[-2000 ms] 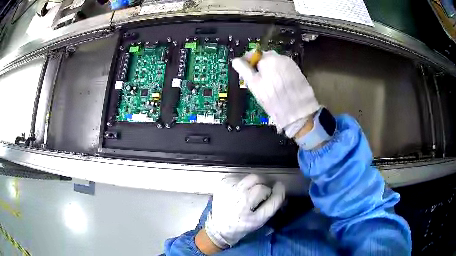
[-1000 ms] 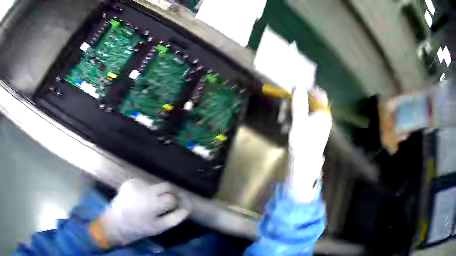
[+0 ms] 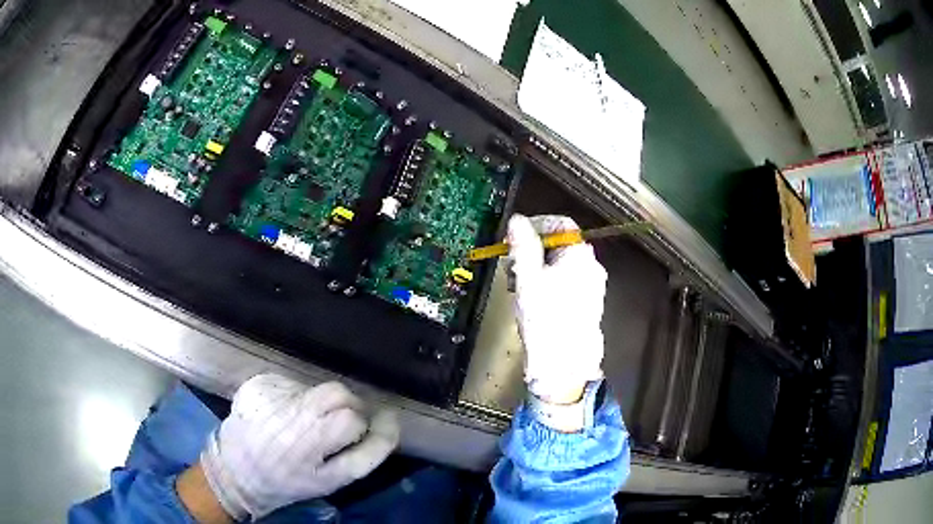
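A black soldering pallet (image 3: 256, 302) lies on the conveyor with three green circuit boards side by side: the left board (image 3: 194, 113), the middle board (image 3: 322, 164) and the right board (image 3: 440, 220). My right hand (image 3: 561, 307), in a white glove, holds a yellow-handled tool (image 3: 491, 251) just right of the right board. One end of the tool points over that board's edge, and the thin end points right. My left hand (image 3: 297, 440), in a white glove, rests with curled fingers at the conveyor's front rail and holds nothing visible.
The front rail (image 3: 133, 276) runs below the pallet. A printed record sheet (image 3: 578, 102) with a pen lies on the green side table (image 3: 685, 123) behind the far rail. Another white sheet (image 3: 465, 20) is at the top. A dark box with a brown panel (image 3: 796, 230) stands right.
The view has turned right. My right hand has moved from over the right board, out toward the side table, and back beside the pallet with the tool. My left hand stays at the front rail.
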